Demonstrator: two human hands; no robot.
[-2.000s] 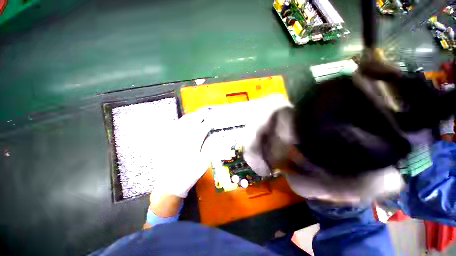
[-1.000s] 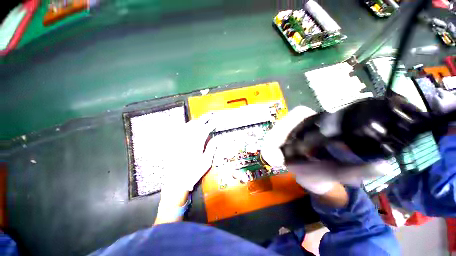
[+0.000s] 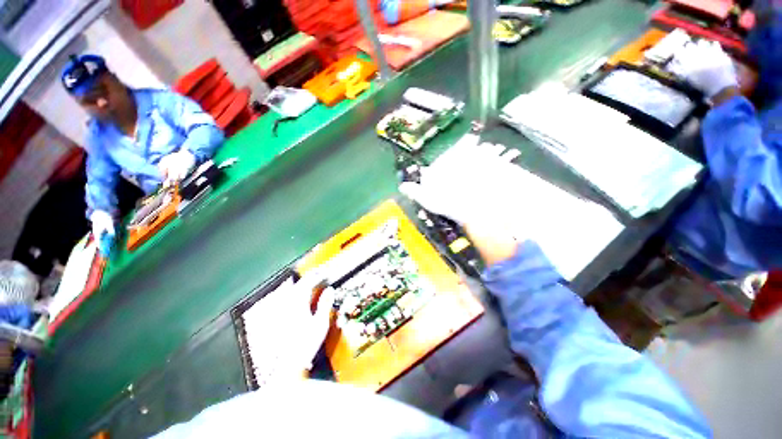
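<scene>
The green circuit board (image 3: pixel 377 294), with a pale bar along its upper edge, lies in the orange fixture (image 3: pixel 429 331). My gloved left hand (image 3: pixel 310 330) is at the board's left edge, partly over the black-rimmed screw tray (image 3: pixel 243 350); its fingers are too blurred to tell their grip. The black electric screwdriver (image 3: pixel 444 230), with a yellow mark, lies along the fixture's right side. My gloved right hand (image 3: pixel 450 184) is over its upper end, fingers towards the left; I cannot tell whether it grips the tool.
Pale sheets (image 3: pixel 553 210) lie right of the screwdriver, with more pale strips (image 3: pixel 613 150) beyond. A board assembly (image 3: pixel 420 118) stands on the green belt (image 3: pixel 257 231) near a metal post (image 3: pixel 484 69). A person (image 3: pixel 129 141) works opposite; another person's gloved hand (image 3: pixel 705 67) is at upper right.
The view has swung, showing more of the line. My right hand and the screwdriver have moved off the board to the fixture's right side. My left hand remains at the board's left edge.
</scene>
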